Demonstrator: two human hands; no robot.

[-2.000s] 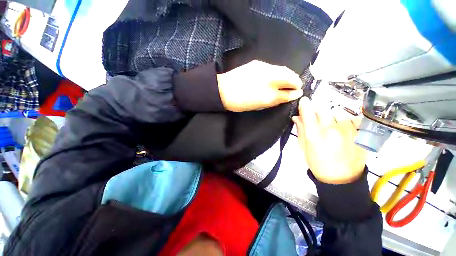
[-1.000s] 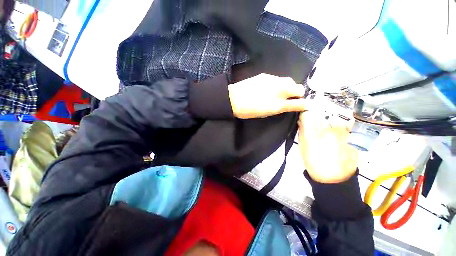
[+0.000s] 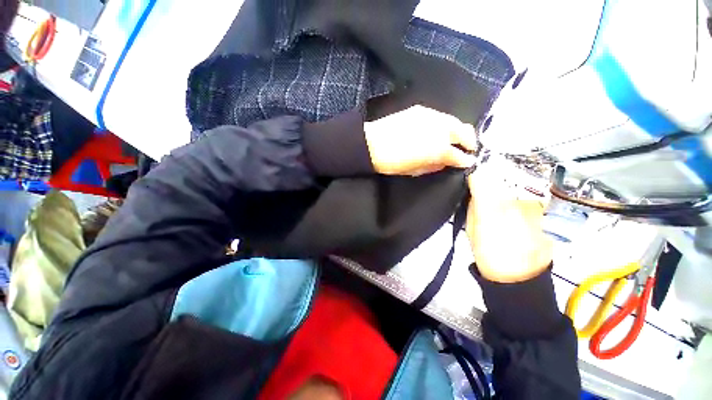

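The black fabric (image 3: 367, 215) lies across the table in front of me, with the dark checked fabric (image 3: 304, 78) folded beside and beyond it. A narrow black tape (image 3: 446, 269) hangs from the fabric edge over the table front. My left hand (image 3: 421, 142) pinches the fabric edge between thumb and fingers, close to the needle area (image 3: 535, 166). My right hand (image 3: 509, 226) is at the same edge, just right of the tape. Its fingertips are washed out by glare, so its hold is unclear. The exact needle point is hidden by the hands.
The white sewing machine head (image 3: 617, 101) with a blue stripe fills the upper right. Scissors with yellow and red loops (image 3: 621, 308) lie right of my right hand. Orange-handled scissors (image 3: 40, 39) lie at the far upper left. A red stool (image 3: 94, 168) stands at the left.
The view has shifted over the two seconds. The checked fabric shows less spread, and the black fabric covers more of it. Both hands stay together at the edge near the needle area.
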